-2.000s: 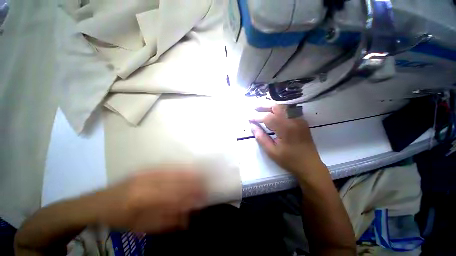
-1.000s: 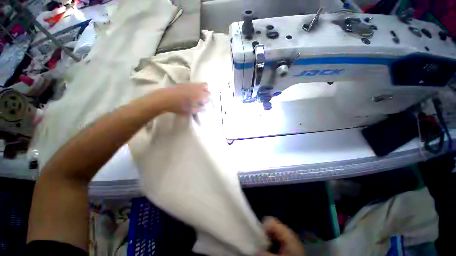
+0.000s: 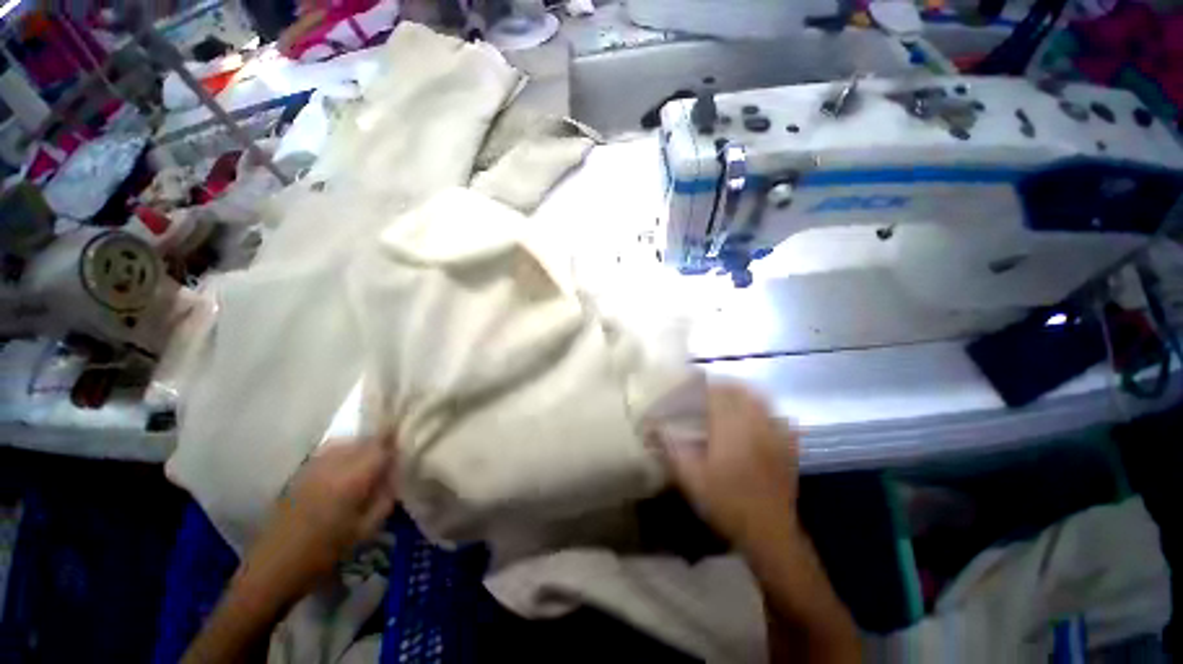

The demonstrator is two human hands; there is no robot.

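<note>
A cream garment piece [image 3: 519, 376] hangs bunched between my hands, over the table's front edge left of the needle. My left hand [image 3: 340, 493] is closed on its left side, a little blurred. My right hand [image 3: 733, 454] grips its right side in front of the machine bed, also blurred. The lower part of the cloth hangs below the table edge. More cream cloth [image 3: 279, 350] lies spread behind and to the left. The white lockstitch machine [image 3: 934, 195] stands at right, with bright glare at its needle.
A black smartphone [image 3: 1038, 357] lies on the table at right, beside dark looped handles [image 3: 1148, 370]. Below the table are a blue mesh basket [image 3: 428, 603] and a green-rimmed basket [image 3: 904, 551] with cream cloth [image 3: 1070, 584]. Another machine's round part [image 3: 121, 272] shows at left.
My left hand has moved from near the needle down to the cloth's left side. My right hand has come up from below the table. The cloth is now bunched between them; the view has shifted.
</note>
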